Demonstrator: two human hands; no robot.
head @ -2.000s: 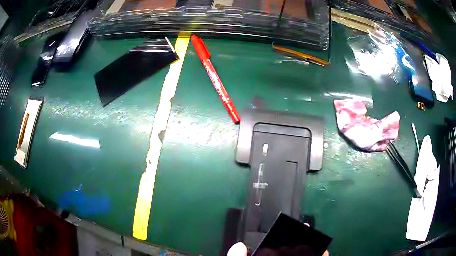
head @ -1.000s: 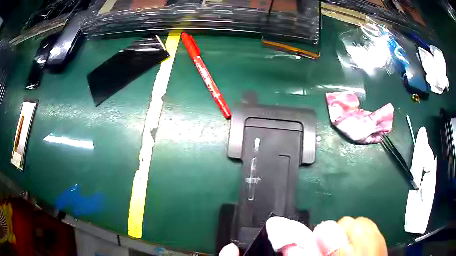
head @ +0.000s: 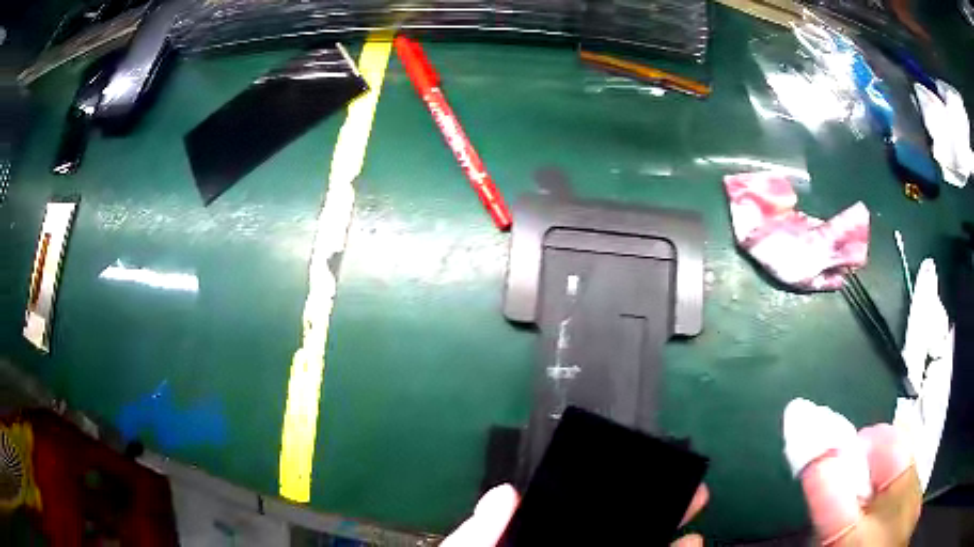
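A glossy black panel point(head: 609, 481) is held tilted over the near end of the dark grey jig point(head: 603, 321). My left hand point(head: 489, 517) is mostly cut off by the bottom edge; its thumb shows at the panel's left side and fingertips at its right side. My right hand point(head: 863, 481) is at the lower right, away from the panel, beside the white wipes point(head: 931, 342). It has pale covers on its fingertips, its fingers are slightly apart, and nothing shows in it.
A red marker point(head: 454, 134) lies behind the jig's left corner. A pink-and-white cloth point(head: 796, 240) and dark tweezers point(head: 878, 331) lie right of the jig. A black sheet point(head: 272, 123) lies left of the yellow tape point(head: 320, 310). Clear trays point(head: 470, 19) line the back.
My right hand was at the panel a second ago and is now off to the right. The panel now shows its black face broadly, where it was steeply tilted and partly covered.
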